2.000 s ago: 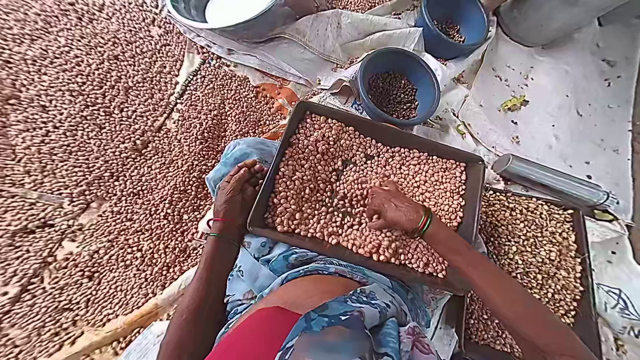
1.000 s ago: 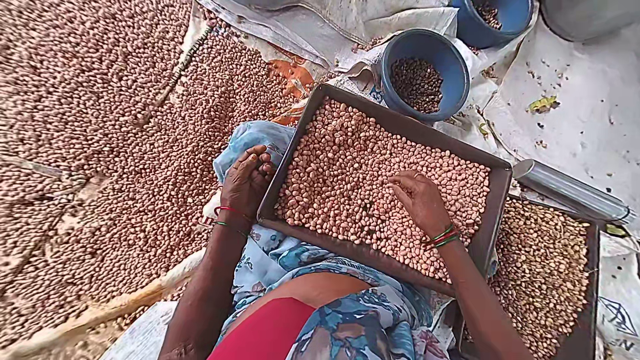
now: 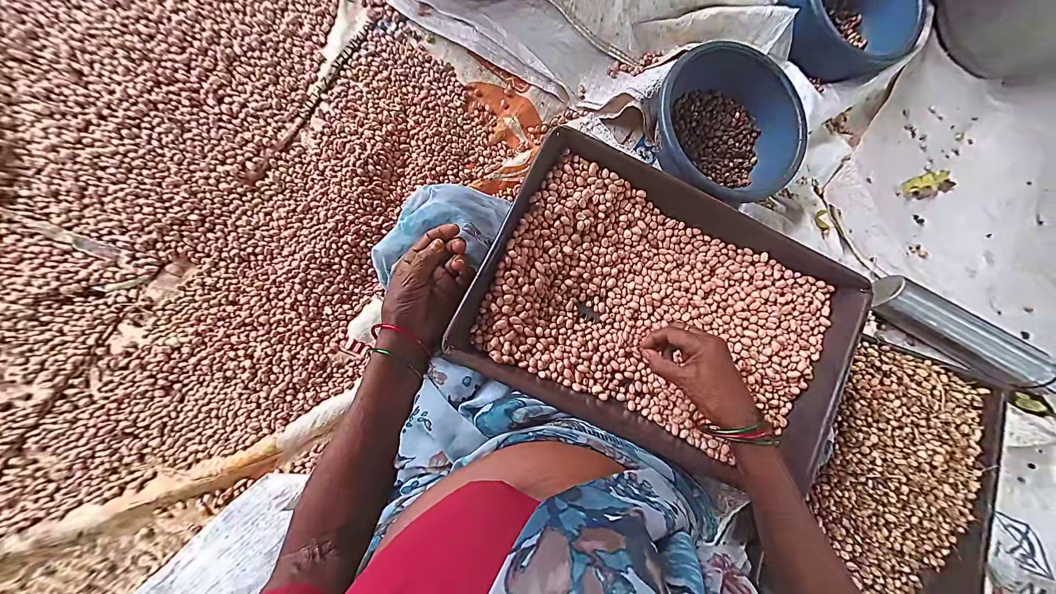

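Observation:
A dark rectangular tray (image 3: 833, 363) rests tilted across my lap, filled with pinkish shelled nuts or beans (image 3: 660, 256). Over its lower right part is my right hand (image 3: 697, 371), thumb and forefinger bent toward each other just above the nuts; whether a nut is between them cannot be told. My left hand (image 3: 429, 280) lies palm up with curled fingers beside the tray's left edge, on the blue cloth over my knee; small dark bits may lie in its fingers, too small to tell.
A blue bowl (image 3: 792, 148) with dark nuts stands beyond the tray, another blue bowl (image 3: 891, 49) behind it. A second tray (image 3: 986, 478) of paler pieces and a metal cylinder (image 3: 965, 330) are at right. A wide spread of nuts (image 3: 206, 206) covers the left ground.
My right hand has shifted over the nuts, toward the tray's near side since a second ago. My left hand stays beside the tray's left edge.

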